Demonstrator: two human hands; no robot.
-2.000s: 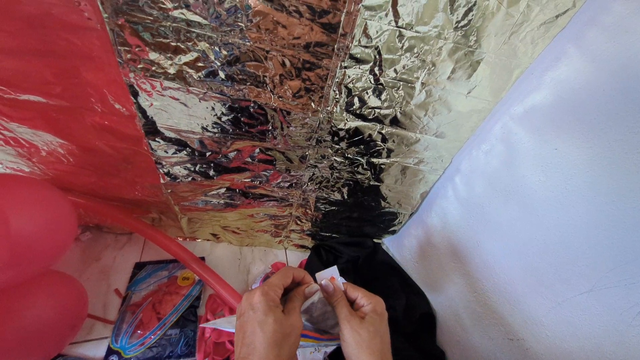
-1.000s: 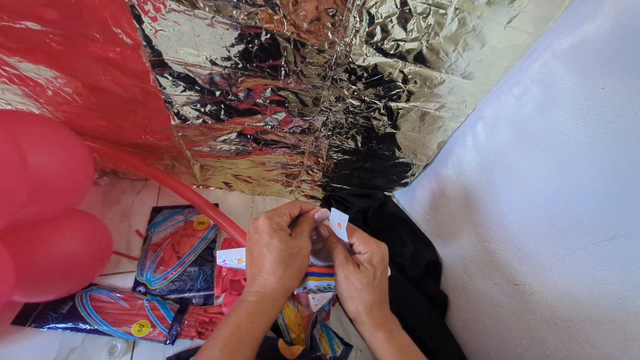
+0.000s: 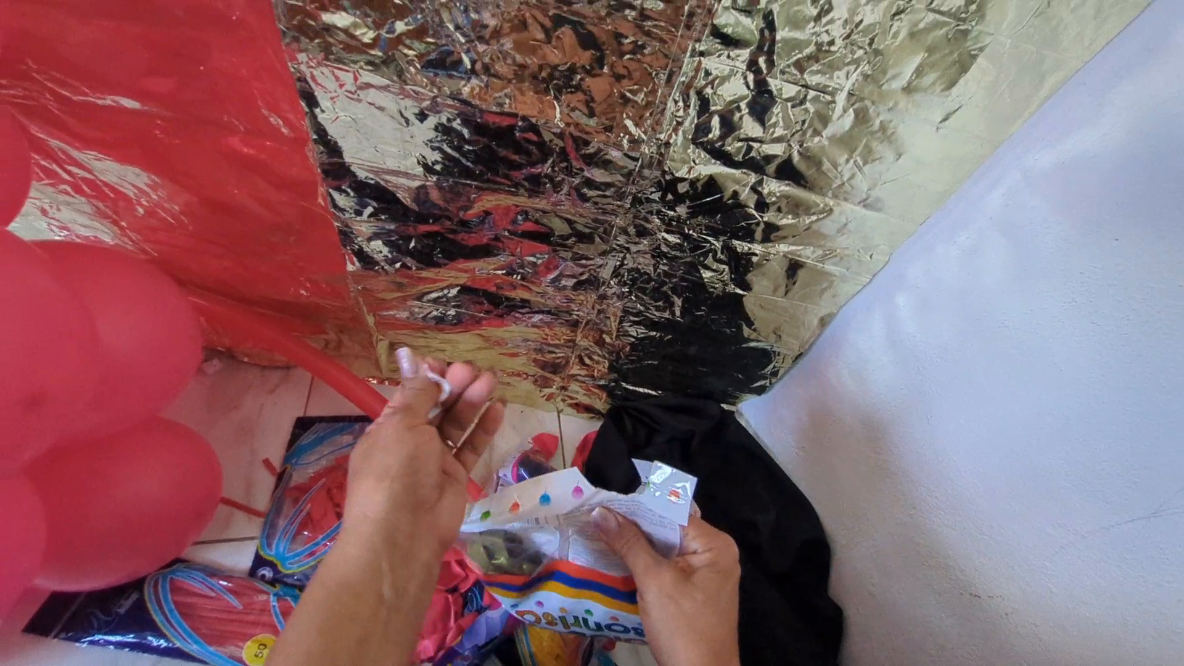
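My right hand (image 3: pixel 680 573) grips a clear and white plastic packet (image 3: pixel 555 564) with coloured stripes and printed balloons; its top edge is torn, and dark olive pieces show inside. Up and to the left of the packet is my left hand (image 3: pixel 416 444), palm partly turned up with fingers curled. A small whitish scrap (image 3: pixel 441 387) is held between its thumb and fingers. A long red modelling balloon (image 3: pixel 310 356) passes behind my left hand.
Red balloons (image 3: pixel 120 499) cluster at the left. Balloon packs (image 3: pixel 217 610) lie on the tiled floor. Black cloth (image 3: pixel 768 527) lies beside the white wall (image 3: pixel 999 416). Red and gold foil sheeting (image 3: pixel 555 231) hangs behind.
My hands were close together at the packet's top; now my left hand has moved away from it with a whitish scrap. The packet's printed face now shows more.
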